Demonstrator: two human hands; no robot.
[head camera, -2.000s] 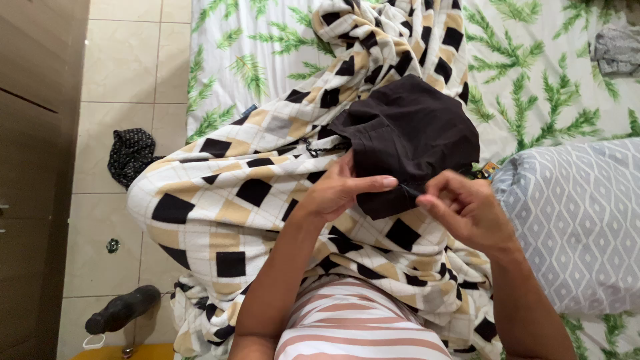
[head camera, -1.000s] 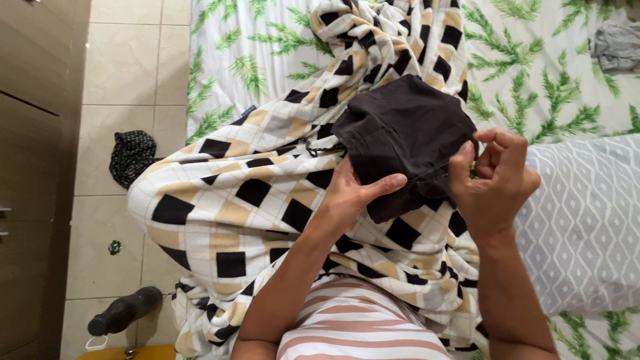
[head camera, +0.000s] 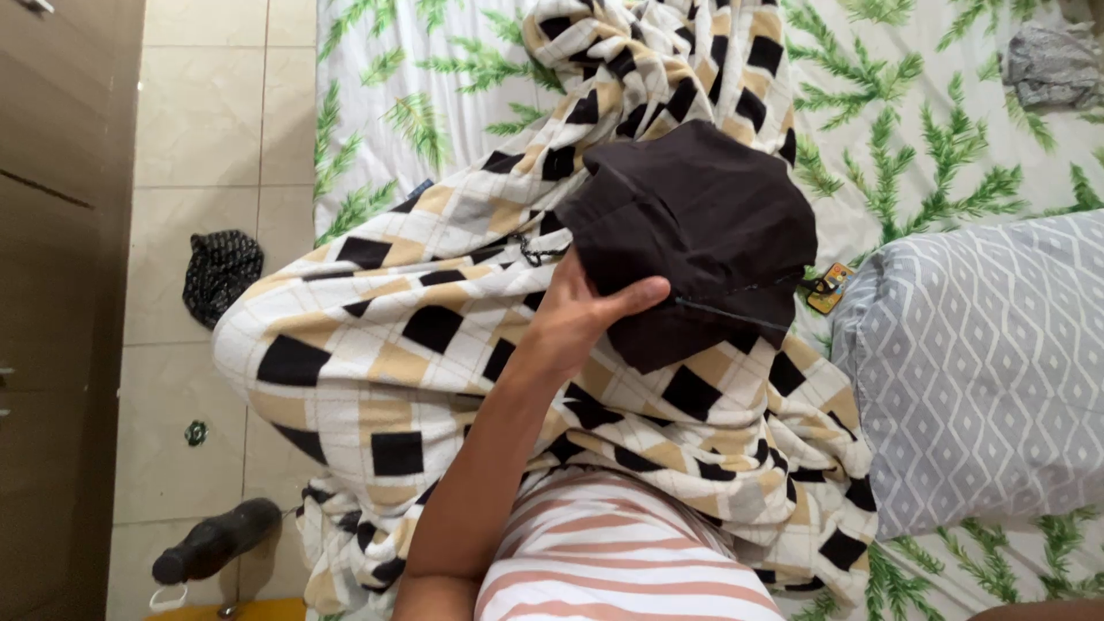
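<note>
My left hand (head camera: 582, 315) grips the left edge of a dark brown cloth (head camera: 703, 220), its thumb on top and its fingers hidden beneath. A light blue-grey line of stitching runs along the lower right part of the cloth. The cloth lies over a checked blanket (head camera: 431, 328) that covers my legs. My right hand is out of view; only a bit of skin shows at the bottom right corner. A small yellow card-like thing (head camera: 830, 288) lies just right of the cloth, beside the pillow. Near my left fingers is a dark patterned cord (head camera: 536, 251).
A grey patterned pillow (head camera: 983, 371) rests on the leaf-print bedsheet (head camera: 906, 129), with a grey crumpled cloth (head camera: 1052, 65) at top right. On the tiled floor are a black speckled cloth (head camera: 222, 278) and a dark bottle (head camera: 220, 539). Brown cabinets (head camera: 60, 310) stand at left.
My right hand was by the cloth's lower edge, then raised at its right side, and has now left the view. My left hand has kept its hold on the cloth.
</note>
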